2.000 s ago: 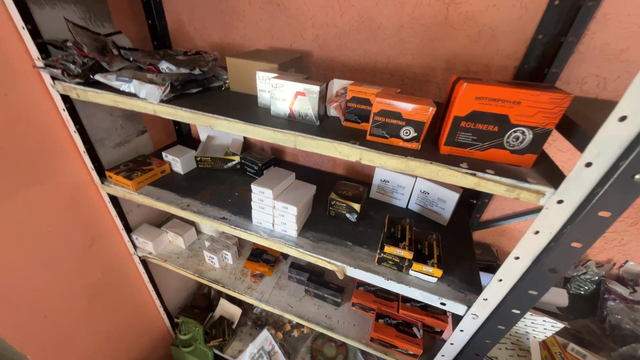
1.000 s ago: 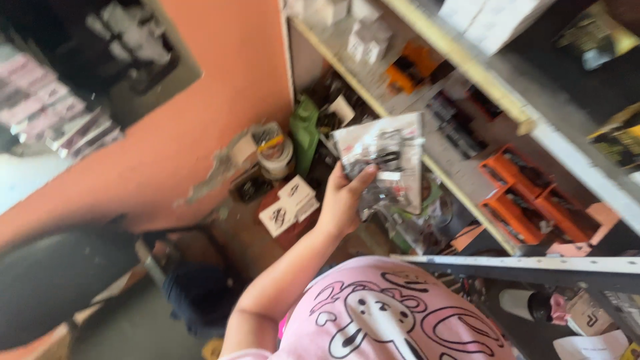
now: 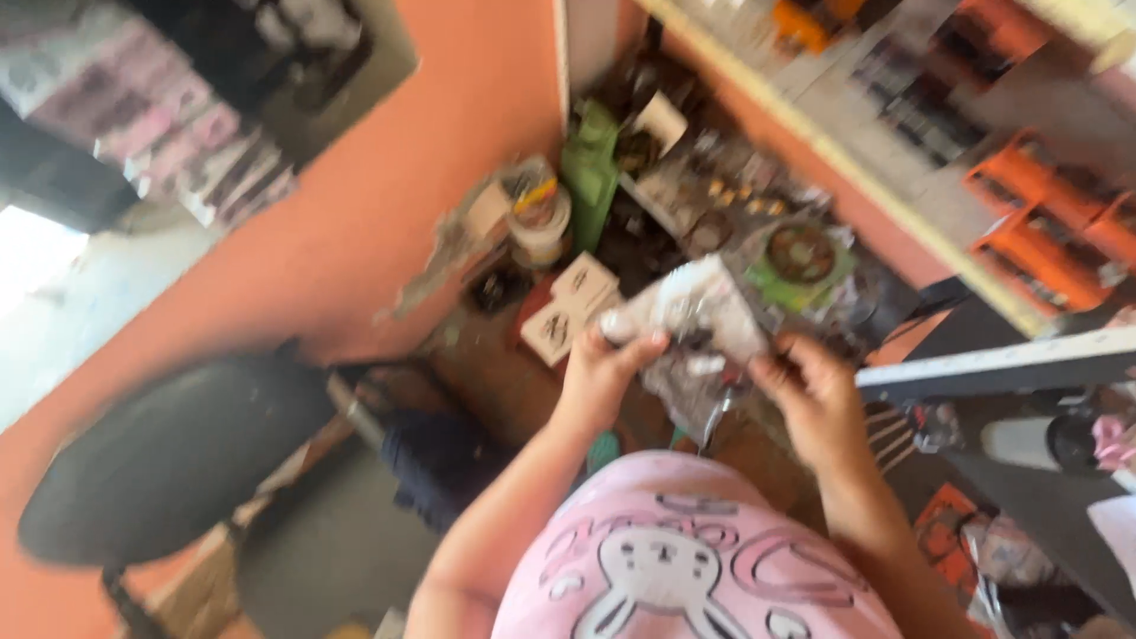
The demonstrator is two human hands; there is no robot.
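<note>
A clear plastic packet with pale paper and small dark parts inside is held in front of my pink printed shirt. My left hand grips its left side, the thumb lying over the front. On its right edge my right hand pinches the plastic between thumb and fingers. The packet is blurred, so its contents cannot be made out well.
Shelving with orange boxes rises at the right. Beyond the packet are a green container, a tub, white boxes and a round part in green packaging. A black chair stands left.
The view has swung down from the shelves. One second ago only my left hand was on the packet; my right hand has come in and taken hold of its right edge.
</note>
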